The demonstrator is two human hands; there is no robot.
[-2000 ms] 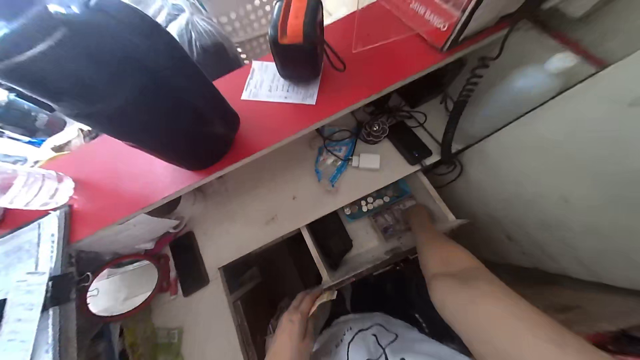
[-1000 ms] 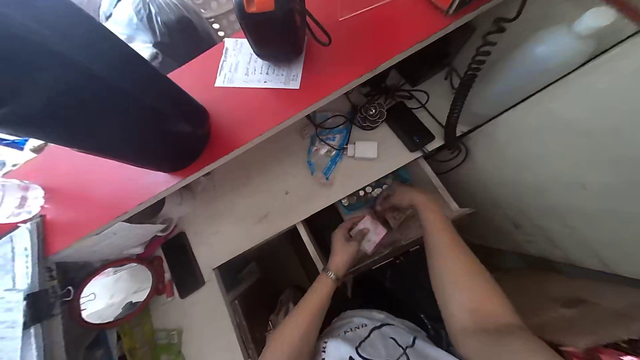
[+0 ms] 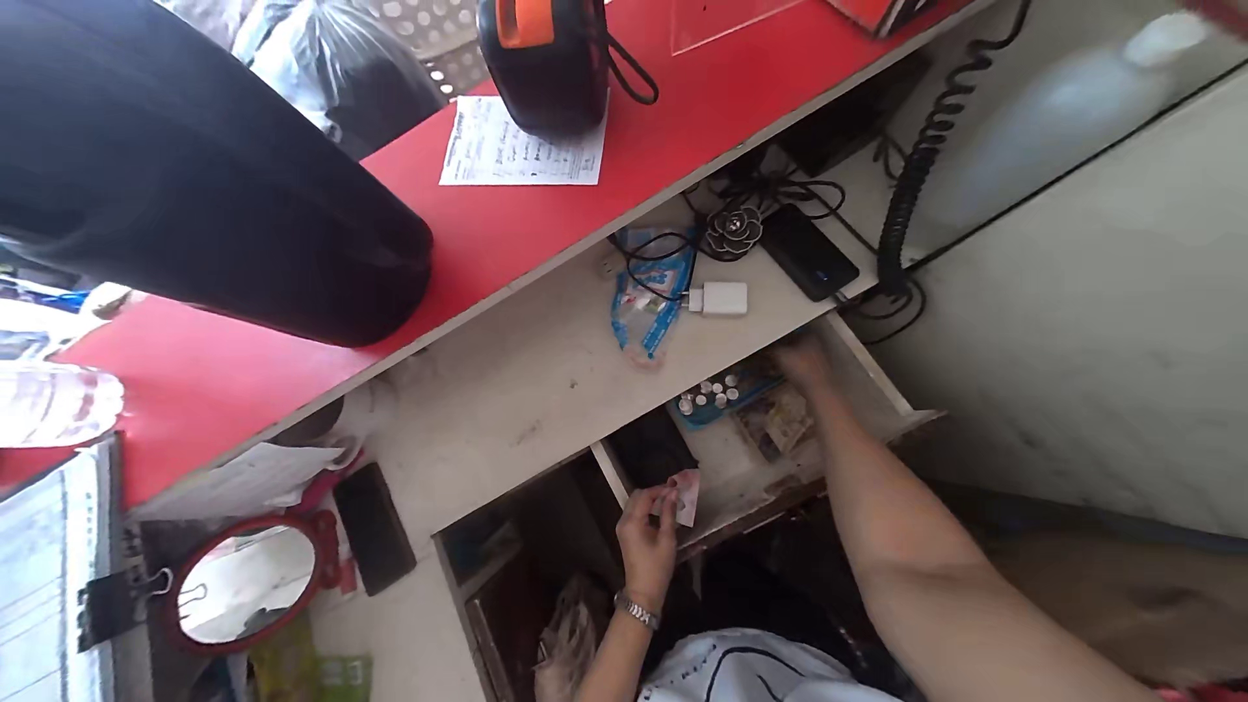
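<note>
My left hand, with a metal watch band at the wrist, pinches a pinkish paper banknote over the front of an open drawer. My right hand reaches into the back right of that drawer; its fingers are blurred, and whether they hold anything cannot be told. Beside it lie a blue tray with several round white or silvery pieces, probably coins, and some loose banknotes. A dark item lies in the drawer's left part.
On the shelf are a white charger plug, a blue-edged plastic packet, a black power bank or phone and tangled cables. A dark phone and a red-framed mirror lie left. A black cylinder stands on the red counter.
My left hand has drawn away from my right hand, toward the drawer's front left, with the banknote. My right hand has moved deeper into the drawer's back right.
</note>
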